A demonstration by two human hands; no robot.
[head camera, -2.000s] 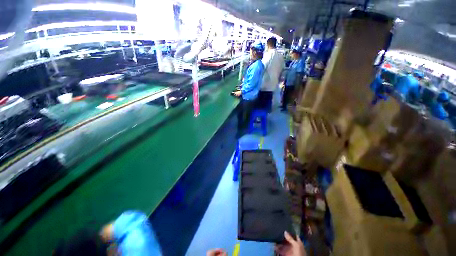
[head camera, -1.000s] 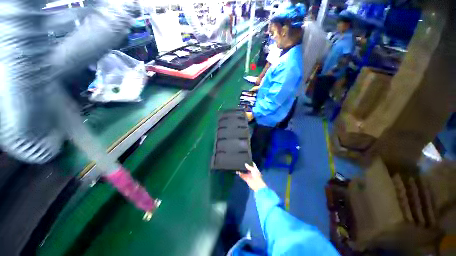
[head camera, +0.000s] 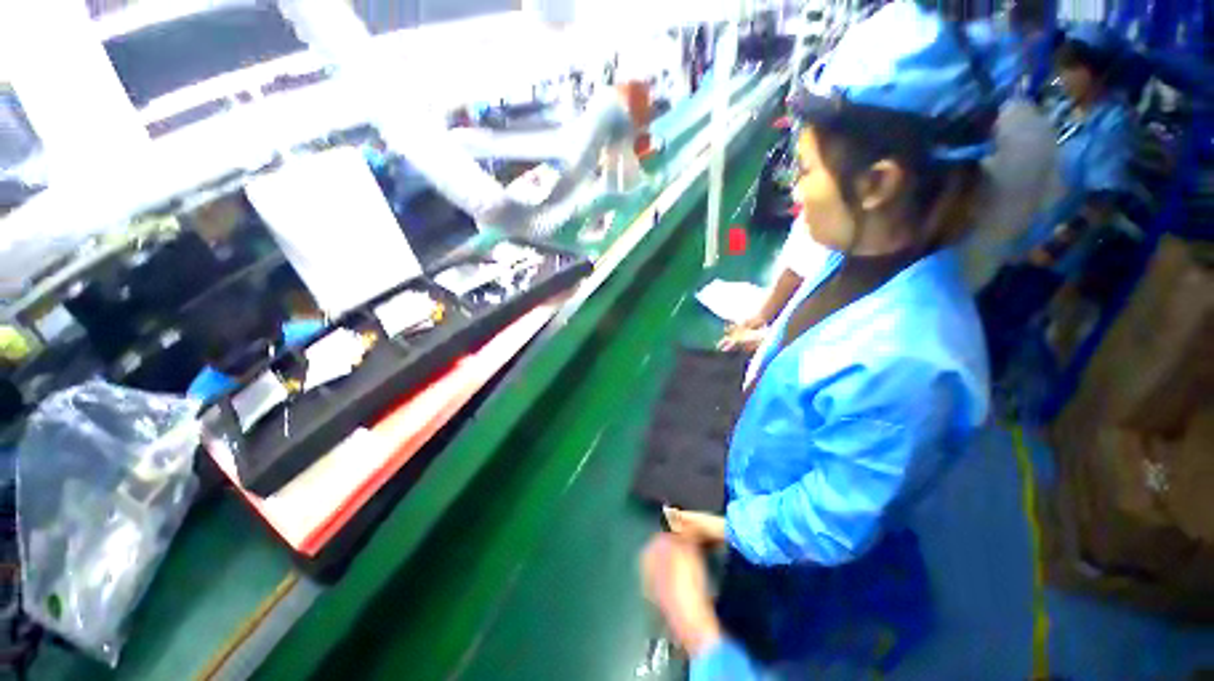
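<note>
A black component tray lies flat over the green bench, in front of a person in a blue jacket and cap. That person's near hand is at the tray's near edge, and another hand shows by its far end. My right hand is blurred, just below the near edge, with no tray in it; it looks open and apart from the tray. My left hand is out of the picture.
Left of the bench, a raised shelf holds a black tray with pale pieces on a red-orange layer, and a clear plastic bag. A white post stands ahead. Brown cartons are at right.
The black tray has passed from my right hand to the bench in front of the person in blue. My right hand has let go. The view has moved closer to that person.
</note>
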